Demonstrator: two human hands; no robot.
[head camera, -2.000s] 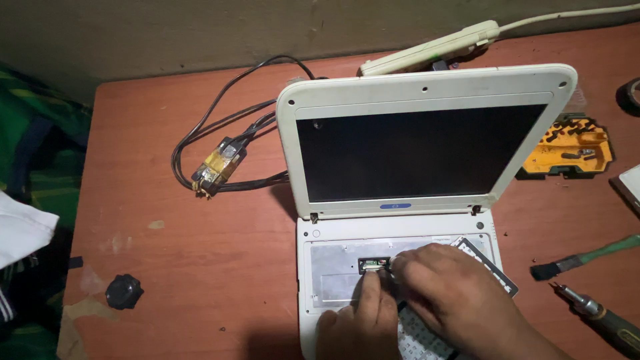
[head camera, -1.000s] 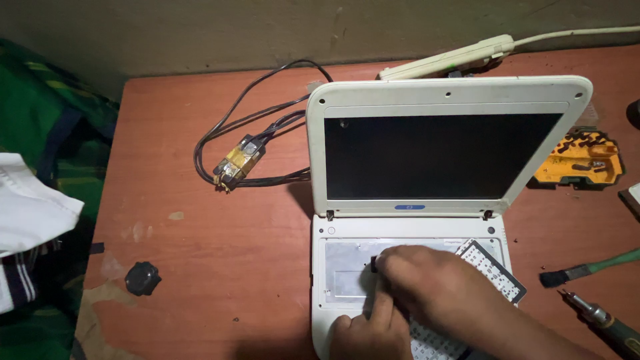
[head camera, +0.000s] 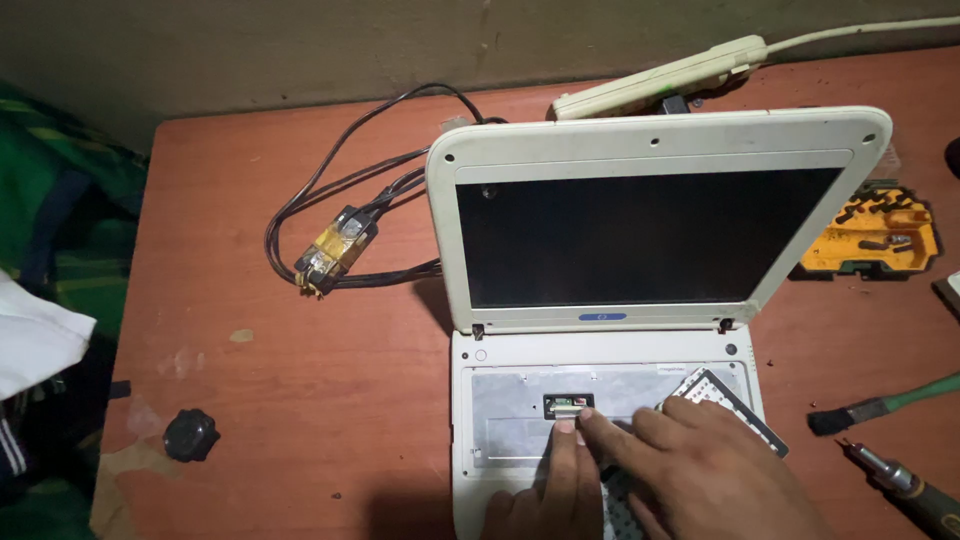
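Note:
A white netbook laptop (head camera: 660, 142) stands open with a dark screen, its keyboard well showing a bare metal plate (head camera: 510, 390). In a small cutout of that plate lies a ribbon connector (head camera: 568, 406). My left hand (head camera: 547, 487) touches the cutout's lower edge with its fingertips, over what looks like the end of a flat cable. The index fingertip of my right hand (head camera: 697, 457) rests at the right end of the connector. Beneath my right hand lies the detached keyboard (head camera: 739, 412), underside up and slanted, partly hidden by both hands.
Right of the laptop are a green-handled brush (head camera: 862, 411), a screwdriver (head camera: 892, 472) and a yellow bit case (head camera: 892, 232). Behind stands a cream power strip (head camera: 660, 79). Black cables with a taped block (head camera: 337, 247) and a black knob (head camera: 191, 435) lie left.
My right hand has shifted off the cutout, which it covered a second ago; the connector shows again. My right index finger is now extended onto the connector's right end.

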